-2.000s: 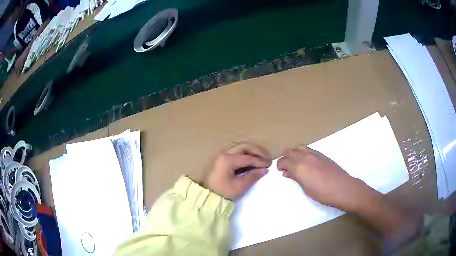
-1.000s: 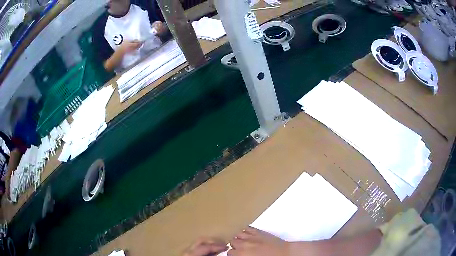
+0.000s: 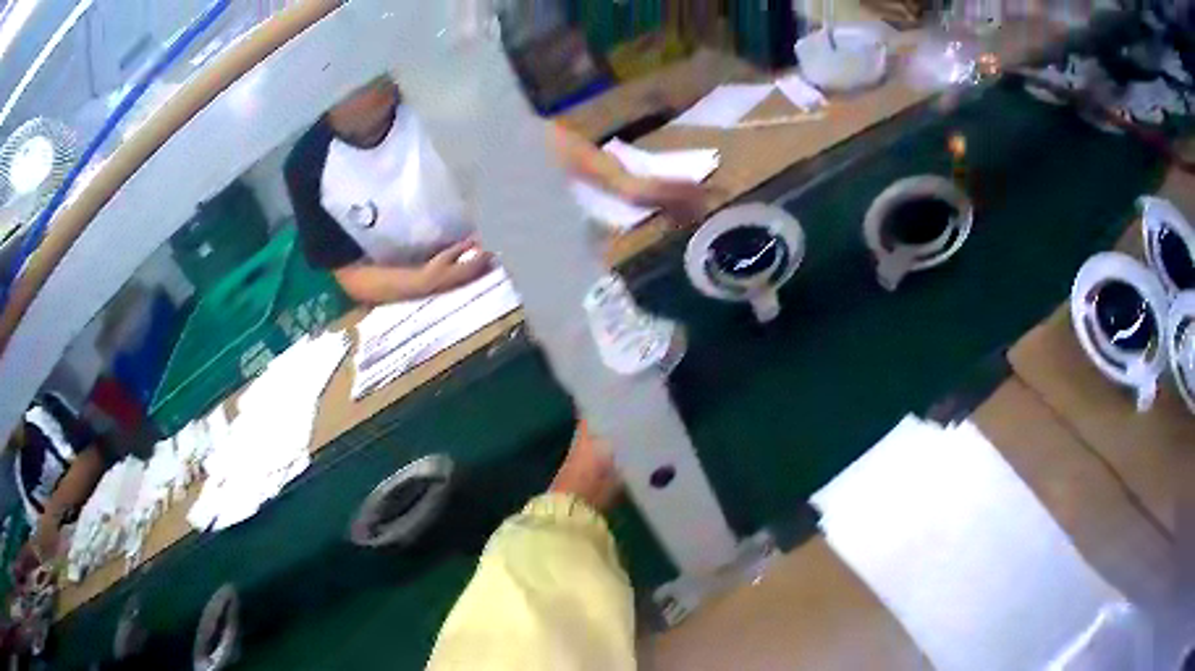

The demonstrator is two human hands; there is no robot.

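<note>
My left hand (image 3: 586, 469), at the end of a yellow sleeve, reaches over the dark green conveyor belt (image 3: 524, 406). The pale metal upright (image 3: 577, 302) partly hides it, and its fingers cannot be seen. A blurred white piece (image 3: 632, 328) shows at the upright's edge, above the hand; whether the hand touches it is unclear. A white ring housing (image 3: 744, 256) with a dark centre lies on the belt to the right of the upright, with a second one (image 3: 917, 230) beyond it. My right hand is out of the picture.
A fanned white paper stack (image 3: 970, 551) lies on the cardboard-covered bench at the lower right. Several housings (image 3: 1114, 319) lie at the right edge. More rings (image 3: 404, 501) are on the belt at left. A person (image 3: 393, 210) sits opposite beside white sheets (image 3: 433, 334).
The view has swung up and right. My left hand has moved from the white sheets on the bench to over the belt. My right hand and those work sheets have left the picture.
</note>
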